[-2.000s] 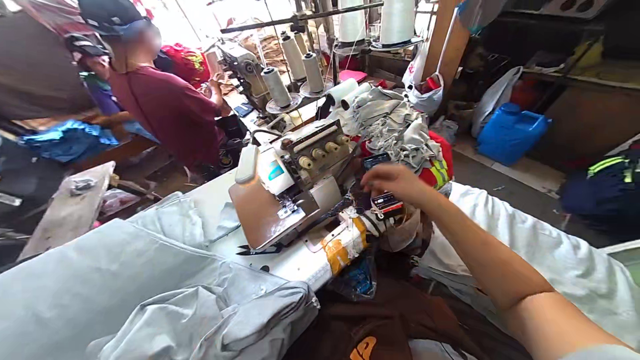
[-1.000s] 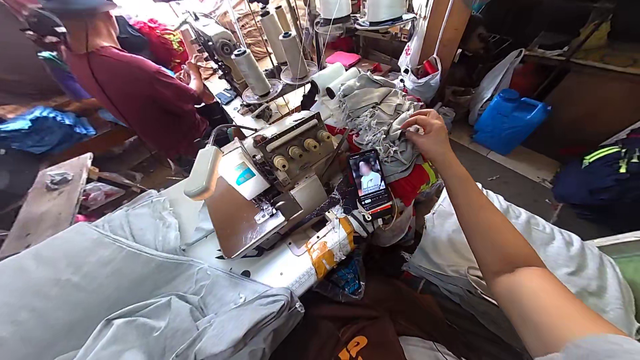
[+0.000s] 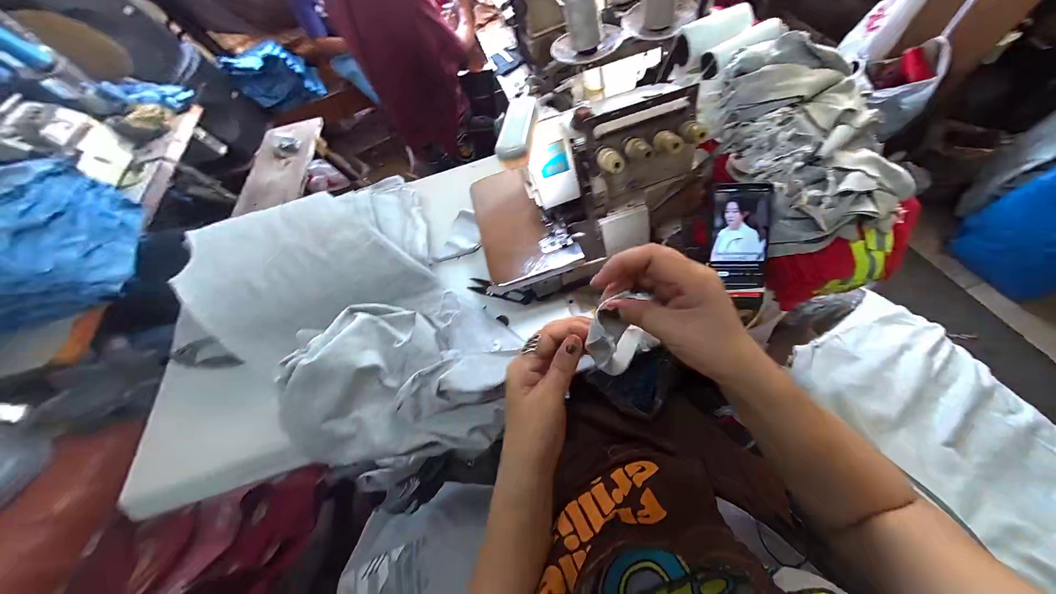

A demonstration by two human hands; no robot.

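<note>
Both my hands pinch a small grey fabric strip (image 3: 609,340), held in front of the overlock sewing machine (image 3: 598,173). My left hand (image 3: 546,363), wearing a ring, grips its left end; my right hand (image 3: 672,309) has the upper right part between thumb and fingers. Beyond my right hand a phone (image 3: 740,235) stands upright with a picture on its screen. A heap of grey fabric pieces (image 3: 813,132) lies behind the phone. Light grey cloth (image 3: 371,371) is bunched on the white table (image 3: 190,429) to the left of my hands. Black-handled snips (image 3: 503,290) lie at the machine's front edge.
White cloth (image 3: 932,412) lies at the right, near a blue container (image 3: 1011,239). Thread cones (image 3: 583,25) stand behind the machine. A person in a maroon shirt (image 3: 400,66) is at the back. Blue cloth (image 3: 62,231) lies at the far left, near a wooden board (image 3: 279,165).
My right hand has come from the grey fabric heap to in front of the machine. My left hand has come into view, and both now hold a grey strip. The view has shifted left and down.
</note>
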